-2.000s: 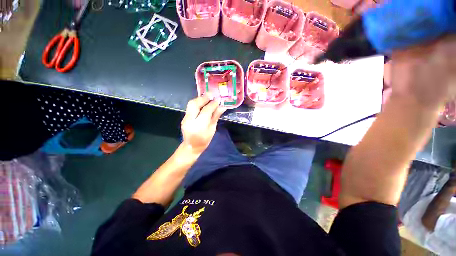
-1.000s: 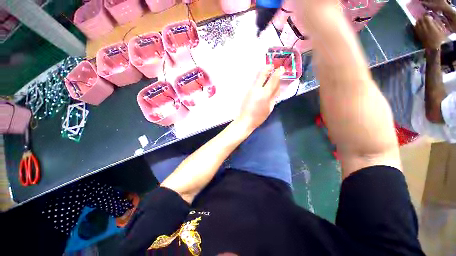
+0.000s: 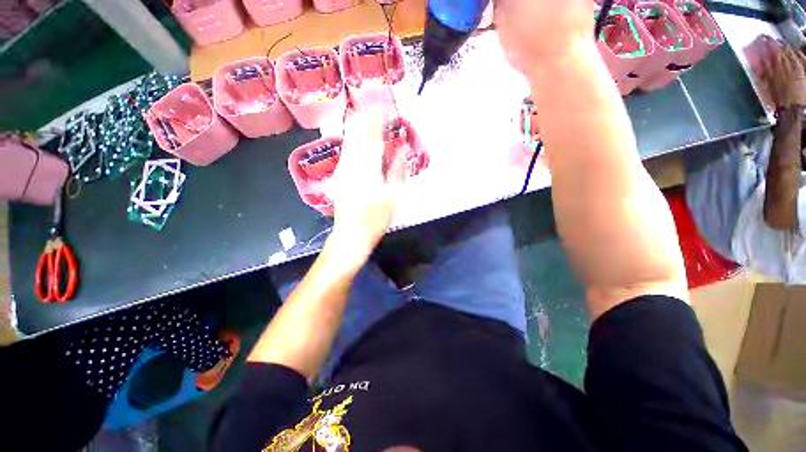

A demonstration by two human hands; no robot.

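Observation:
My left hand (image 3: 367, 181) is blurred and overexposed, over a pink housing (image 3: 411, 150) on the white sheet (image 3: 468, 168); I cannot tell whether it grips it. Another pink housing (image 3: 309, 168) stands just left of it. My right hand (image 3: 543, 31), at the top edge, is closed around the blue electric screwdriver (image 3: 451, 22). Its black nose and bit point down over the heap of screws (image 3: 446, 62). A housing with a green frame (image 3: 529, 122) is mostly hidden behind my right forearm.
A row of pink housings (image 3: 252, 99) stands behind the sheet. Tangled frame boards (image 3: 106, 132), two loose frames (image 3: 157, 192) and orange-handled scissors (image 3: 56, 272) lie left. Housings with green frames (image 3: 626, 40) stand right. Another person's hands (image 3: 782, 84) are at the far right.
My left hand has left the green-framed housing on the right and moved left to the housings on the sheet. The screwdriver is now over the screw heap. The view has shifted slightly.

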